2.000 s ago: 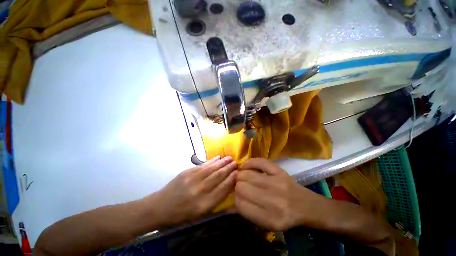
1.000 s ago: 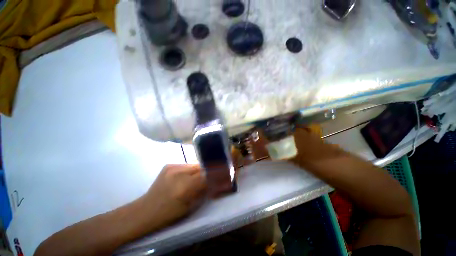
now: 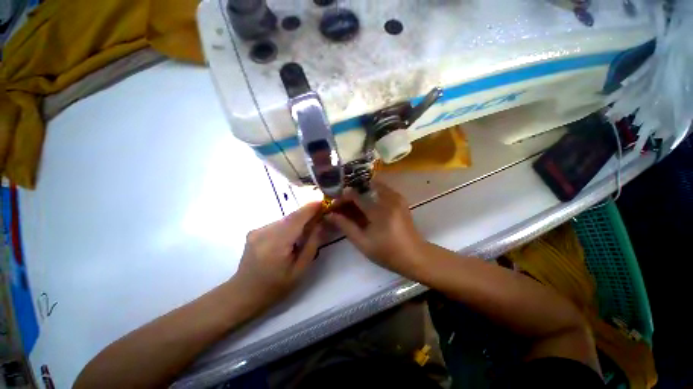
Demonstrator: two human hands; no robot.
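A piece of mustard-yellow cloth (image 3: pixel 442 150) lies under the white sewing machine head (image 3: pixel 486 45), showing behind the needle area. A small yellow edge of cloth also shows between my fingertips, just in front of the presser foot. My left hand (image 3: pixel 279 251) pinches this edge from the left. My right hand (image 3: pixel 382 228) pinches it from the right, its fingers close to the foot. The shiny thread guard (image 3: pixel 313 137) stands above my fingertips and partly hides the needle area. A bright light shines there.
A yellow garment pile (image 3: pixel 91 45) lies at the back left. A dark flat object (image 3: pixel 576 161) lies on the table at right, near hanging white strips (image 3: pixel 672 83). A green basket (image 3: pixel 619 258) with yellow pieces is below the table's front edge (image 3: pixel 486 247) at right.
The large yellow cloth seen in front of the needle has gone from there; a smaller part shows behind it. My right hand has come back from behind the needle to my left hand.
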